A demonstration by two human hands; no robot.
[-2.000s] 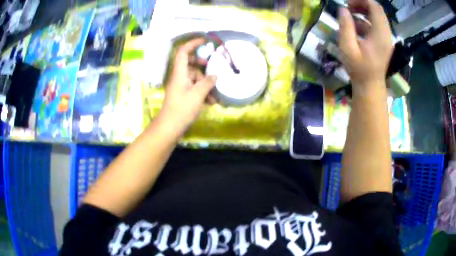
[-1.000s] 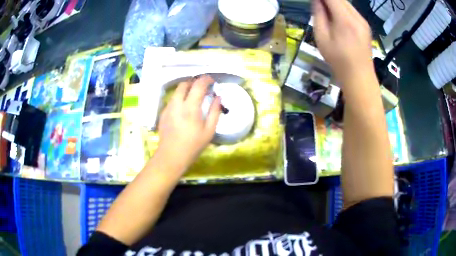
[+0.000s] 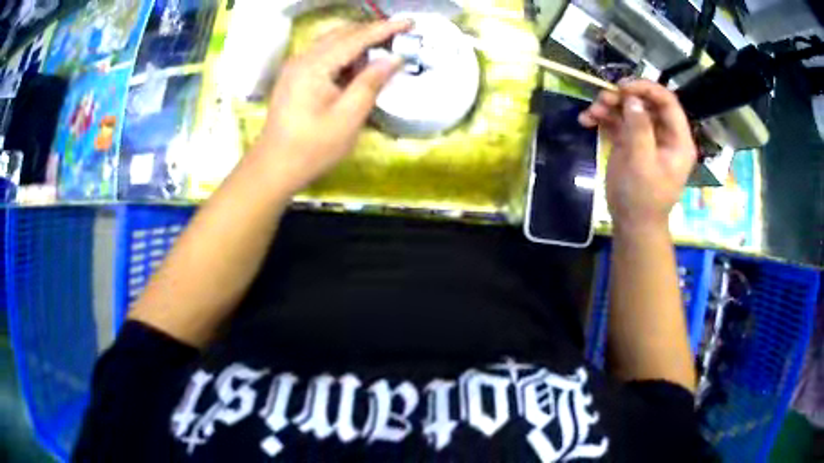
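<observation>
The round white cover [image 3: 443, 86] sits on the yellow padded cushion [image 3: 416, 181] at the top middle. My left hand [image 3: 334, 99] reaches over its left side, with thumb and forefinger closed on a small white part [image 3: 407, 52] over the disc's centre. A bit of red wire shows above my fingers. My right hand [image 3: 646, 136] is right of the cushion and pinches a thin pale applicator stick [image 3: 578, 74], which points left toward the disc without touching it.
A smartphone [image 3: 562, 181] lies right of the cushion. A silver-white metal fixture [image 3: 614, 36] and a black cylinder [image 3: 727, 81] are at the upper right. Printed sheets [image 3: 90, 108] cover the left bench. Blue crates [image 3: 59, 298] stand below the bench edge on both sides.
My right hand has come back down and toward me from the upper right, now with the stick. My left hand has stayed at the disc. The camera view has tilted down.
</observation>
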